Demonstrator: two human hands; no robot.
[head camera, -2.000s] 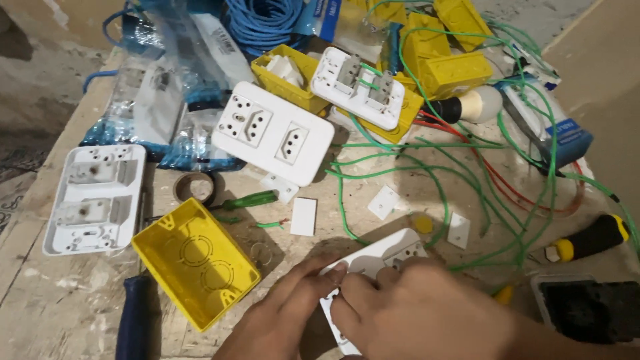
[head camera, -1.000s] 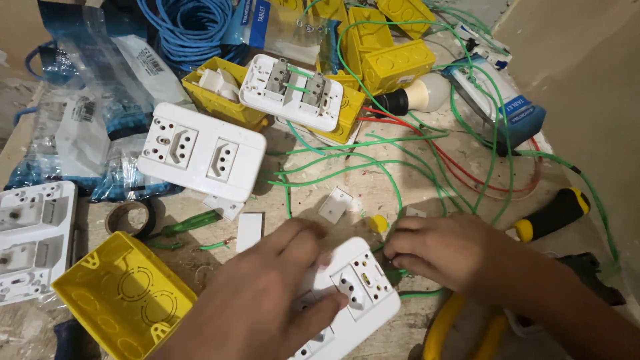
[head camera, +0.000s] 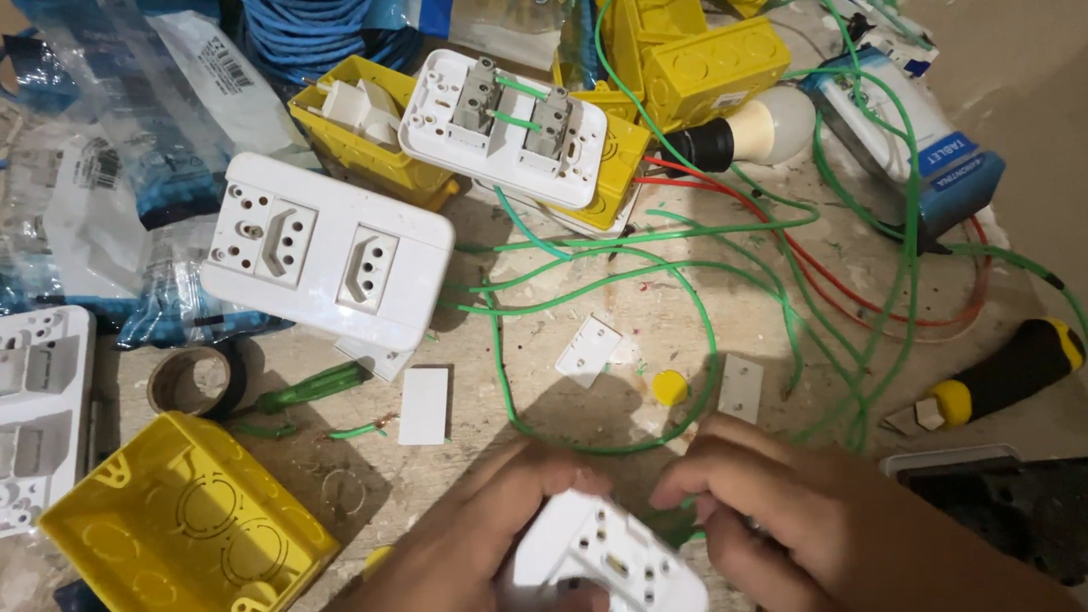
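My left hand grips a white outlet faceplate at the bottom centre, its fingers over the upper left edge. Just right of the plate, my right hand has its fingers bent near a green piece that is mostly hidden; whether they hold it I cannot tell. Above left lies a white plate with two sockets. Another plate, back side up with short green wires joining two grey modules, rests on yellow boxes. White blank inserts and a yellow disc lie above my hands.
An open yellow electrical box stands at lower left, beside a tape roll and a green-handled screwdriver. Green wires and red wires loop across the right. A utility knife lies at far right; a light bulb lies further back.
Two seconds ago both hands were on the faceplate; my right hand is now beside it. The plate is tilted differently from one second ago. Yellow handles seen at lower right one second ago are not visible now.
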